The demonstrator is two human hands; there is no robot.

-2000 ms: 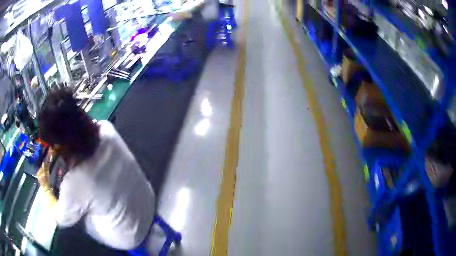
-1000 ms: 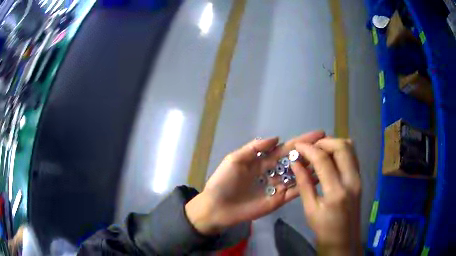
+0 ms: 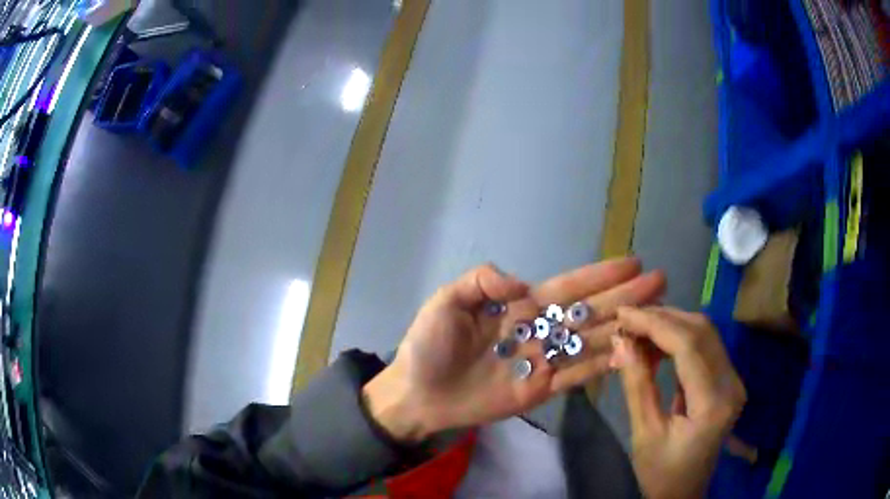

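My left hand (image 3: 454,356) is palm up in the lower middle, fingers stretched to the right. Several small round metal parts (image 3: 557,334) lie loose in its palm and on its fingers; they are silver, some darker, some with a centre hole. One lies by the thumb. My right hand (image 3: 683,385) is just right of the left fingers, thumb and index tips brought together. Whether a part is between those tips is too small to tell.
A grey aisle floor (image 3: 498,146) with yellow lines lies beyond my hands. Blue bins (image 3: 185,97) stand at upper left beside the green bench edge (image 3: 47,195). Blue shelving on the right holds a cardboard box (image 3: 768,283) and a white round thing (image 3: 742,234).
The hands were out of view two seconds ago, then came in together. Since one second ago my right hand has moved right, off the parts in the left palm. The view has shifted along the aisle.
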